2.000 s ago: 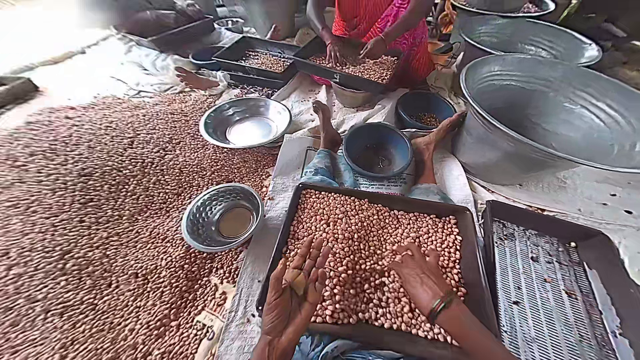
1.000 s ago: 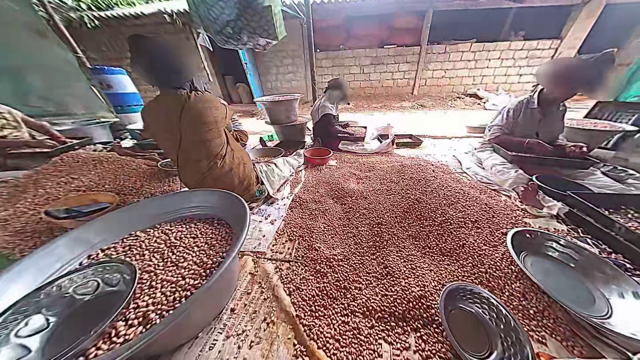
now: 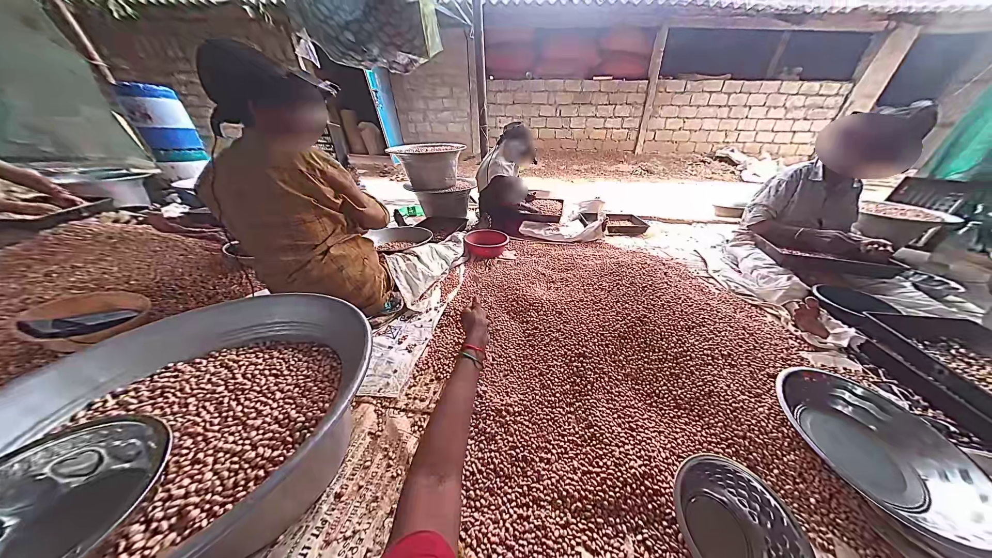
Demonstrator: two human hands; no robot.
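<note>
My left hand (image 3: 474, 324) reaches forward over a wide heap of reddish-brown nuts or seeds (image 3: 612, 387), near the heap's left edge. Its fingers look partly curled; whether they touch the heap or hold anything cannot be told. Bangles circle the wrist, and a red sleeve edge shows at the bottom. Left of the arm, a large metal tub (image 3: 349, 403) holds more nuts, with a steel basin (image 3: 74, 473) lying on them. A dimpled steel bowl (image 3: 736, 511) and a wide steel basin (image 3: 868, 442) rest at the lower right. My right hand is out of view.
A person in brown (image 3: 302, 209) sits at the left; another (image 3: 806, 201) sits at the right with a tray. Farther back, a person (image 3: 504, 170) sits beside dark trays. A red bowl (image 3: 487, 243) stands at the heap's far edge. Black trays (image 3: 930, 349) lie at the right.
The view has swung left and up from my tray of nuts. Both my hands were over that tray two seconds ago; now one arm extends over the floor heap.
</note>
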